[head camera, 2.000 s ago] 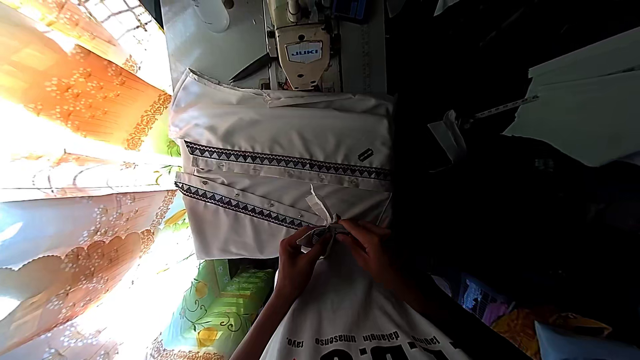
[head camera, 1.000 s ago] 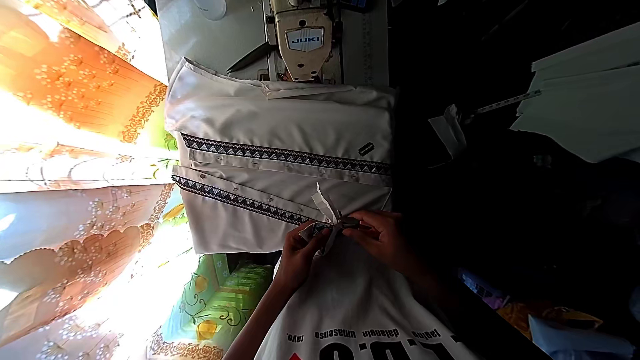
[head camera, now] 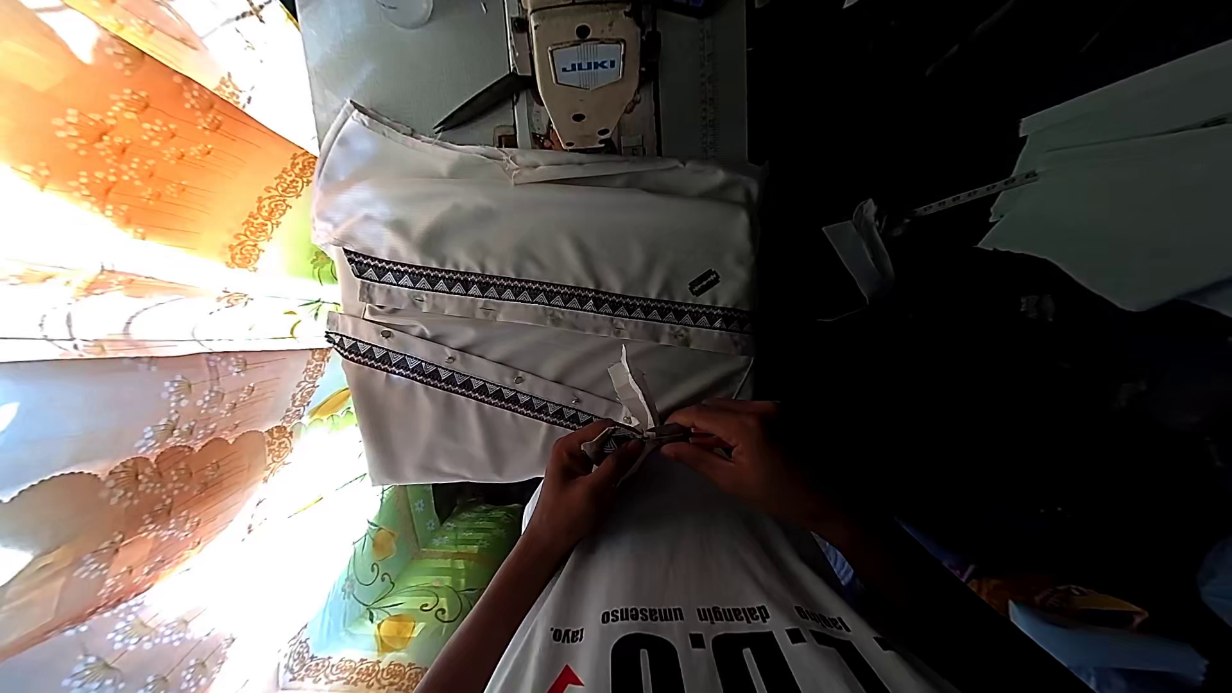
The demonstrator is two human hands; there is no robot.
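A white button-front garment with dark patterned trim lies over the sewing table, its lower edge by my lap. My left hand pinches a gathered part of the garment where the lower trim band ends. Close beside it, my right hand grips the same bunched fabric between thumb and fingers. A pale strip sticks up from between the hands. A double-edged razor blade rests on the cloth above the upper trim band. The fingertips partly hide the held fabric.
The head of a Juki sewing machine stands beyond the garment. Dark pointed scissors lie left of it on the table. Bright curtains hang at the left. Pale cloth and a measuring tape are at the right.
Both hands stay together at the bunched fabric, with small shifts of the fingers. The garment and razor blade keep their places relative to each other.
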